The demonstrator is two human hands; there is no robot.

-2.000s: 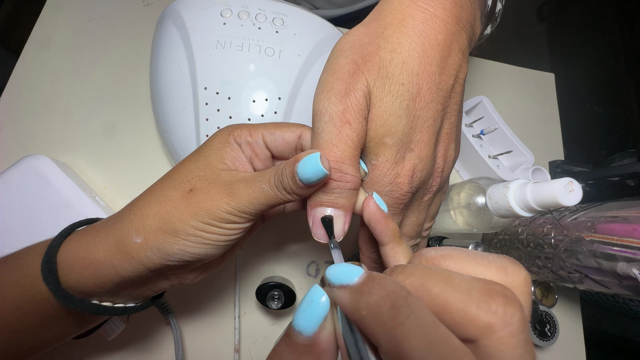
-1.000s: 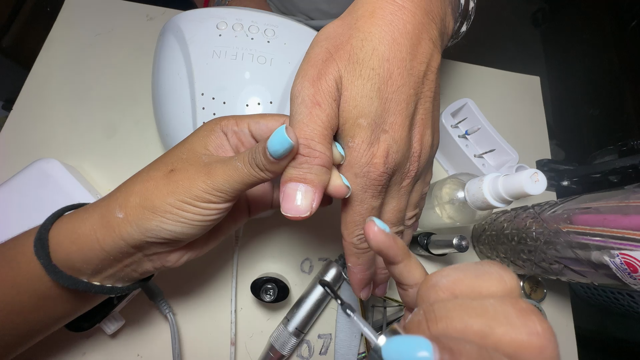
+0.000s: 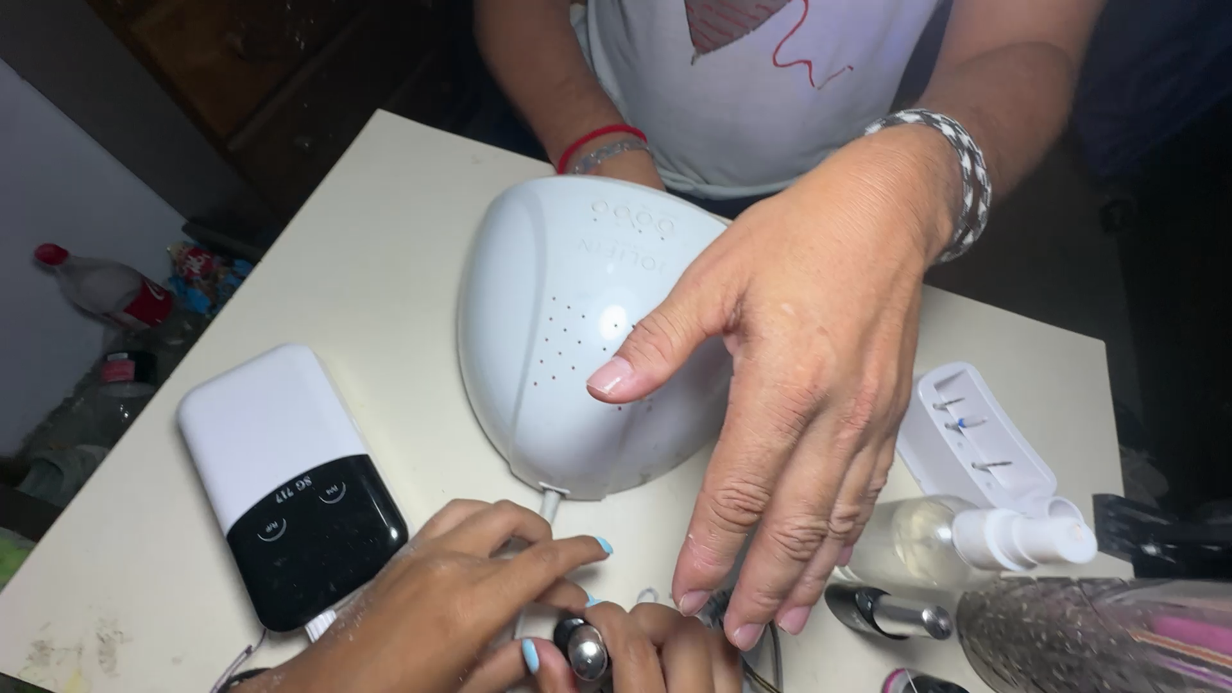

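My right hand is at the bottom edge, its fingers curled around a small black bottle with a silver-topped cap. From the left, my left hand reaches over with bent fingers, one stretched out; its thumb side is near the bottle, and whether it grips it is not clear. My visible nails are light blue. Another person's hand hangs palm down above and to the right, fingers pointing down and thumb spread to the left. Behind that hand stands a white nail lamp.
A white and black control box lies left. On the right are a white case of drill bits, a clear spray bottle, another black and silver bottle and a textured clear container. The other person's second wrist is behind the lamp.
My left hand has let go of the other person's thumb and moved down toward my right hand. The brush seen on the nail earlier is out of sight. The view now takes in more of the table.
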